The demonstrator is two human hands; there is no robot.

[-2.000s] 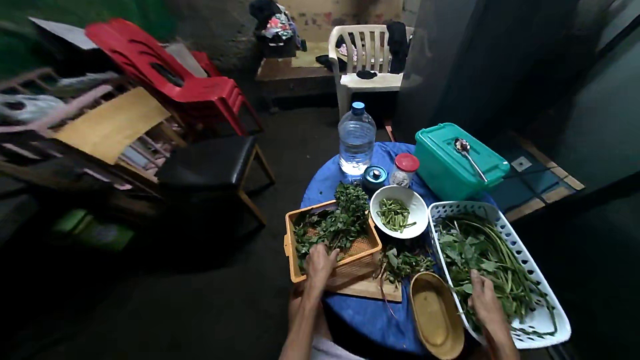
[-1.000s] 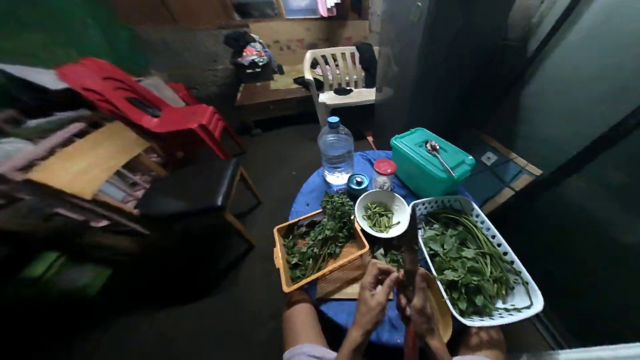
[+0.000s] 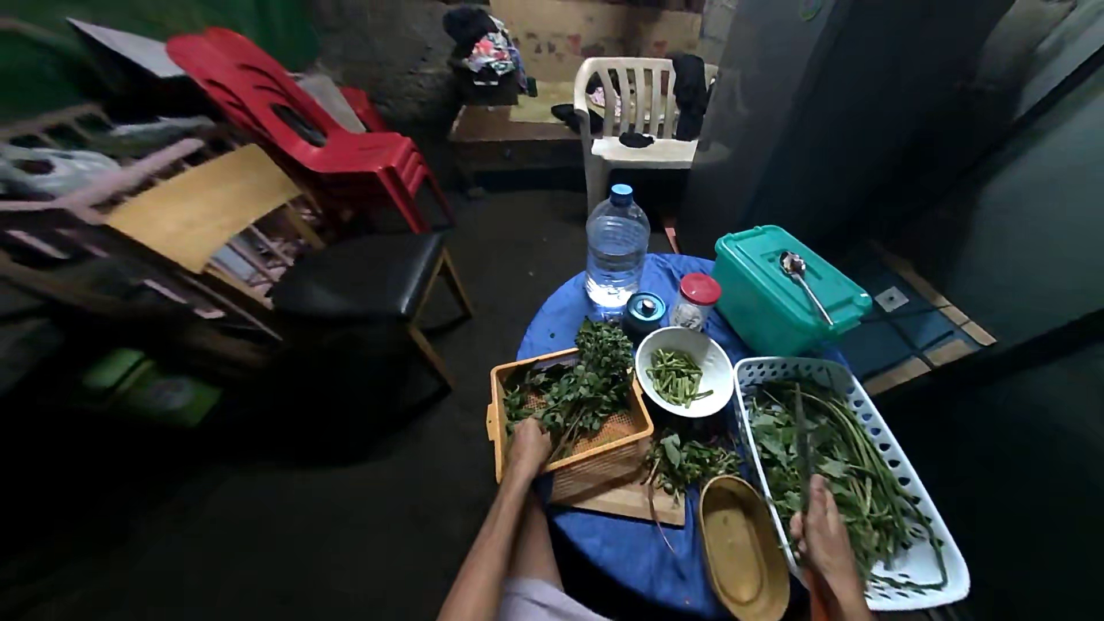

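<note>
My left hand (image 3: 528,444) reaches into the front left corner of an orange plastic basket (image 3: 595,452), its fingers at the stems of leafy greens (image 3: 573,388); whether they grip is hard to tell. In my right hand (image 3: 825,530) is a knife (image 3: 804,431), blade pointing up and away, over a white perforated basket (image 3: 936,509) of long-stemmed leafy greens (image 3: 841,457). Between the baskets stands a white bowl (image 3: 709,371) of cut green stems (image 3: 677,377). More greens (image 3: 690,460) lie partly on a wooden board (image 3: 625,502), beside an oval tan container (image 3: 744,552).
On the blue-covered table (image 3: 552,319) stand a water bottle (image 3: 617,250), a dark blue-lidded container (image 3: 644,315), a red-lidded jar (image 3: 694,302) and a green box (image 3: 776,293) with a spoon (image 3: 805,285) on top. A black-seated chair (image 3: 362,276) is left of the table.
One second ago both hands were close together in front of the bowl, with the knife upright. Now they are apart, the left at the orange basket, the right over the white basket.
</note>
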